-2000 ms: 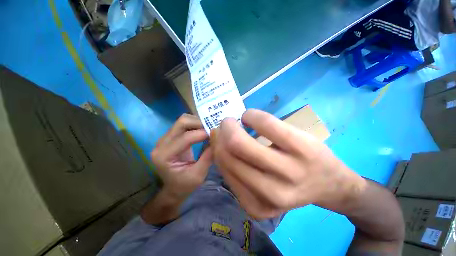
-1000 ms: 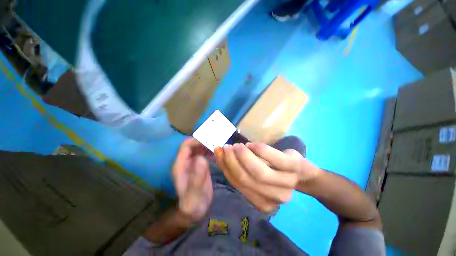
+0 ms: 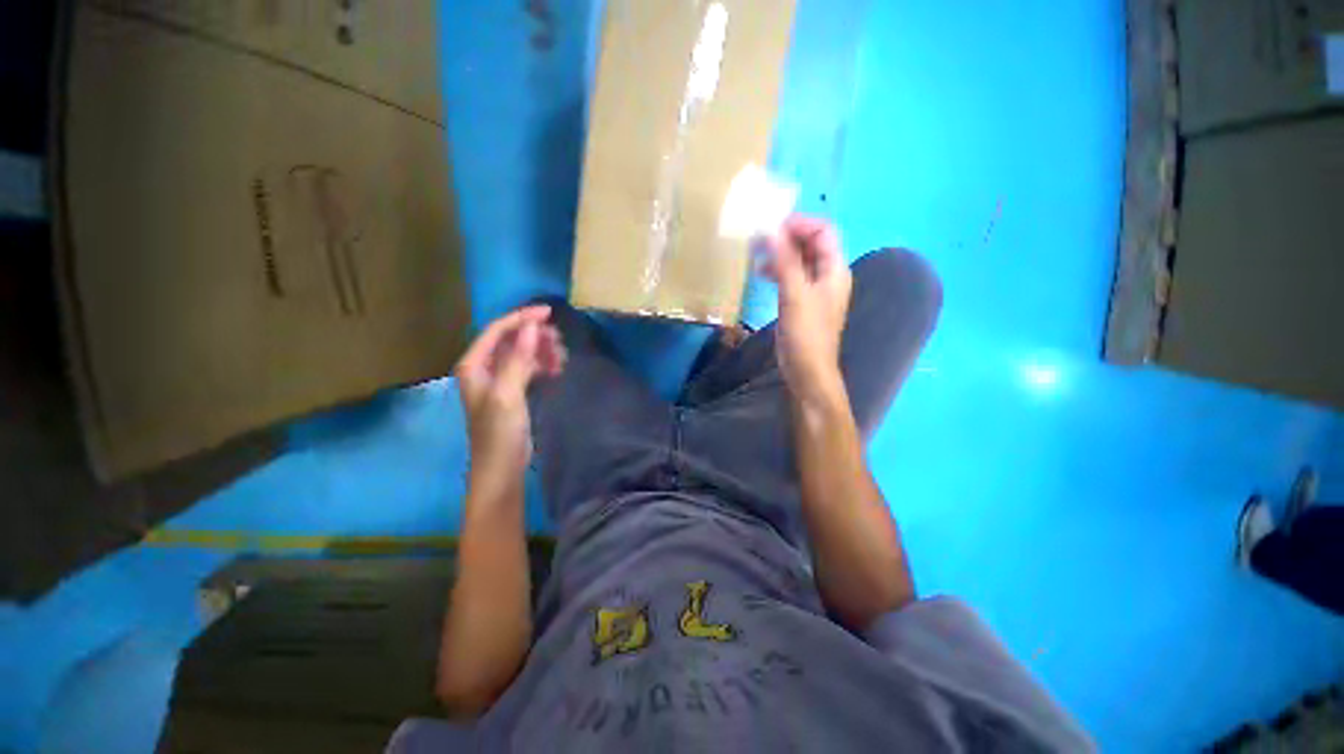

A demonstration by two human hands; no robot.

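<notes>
A sealed carton (image 3: 634,192) stands on the blue floor in front of my knees, with shiny clear tape along its top seam. My right hand (image 3: 803,273) holds a white product label (image 3: 756,203) by its edge, over the carton's right side near its close end. The label is blurred by glare and its print cannot be read. I cannot tell if the label touches the carton. My left hand (image 3: 509,361) is empty, fingers loosely curled, left of the carton's near end.
A large outer carton (image 3: 266,221) with a line drawing stands at the left. Another brown carton (image 3: 317,648) is at the lower left. Stacked cartons (image 3: 1260,243) rest beside a pallet edge (image 3: 1142,177) at the right. A person's shoe (image 3: 1253,527) shows at the right edge.
The view has turned down from the green bench to the floor carton. The label in my right hand has moved to the carton. My left hand has moved apart, and the label strip is out of view.
</notes>
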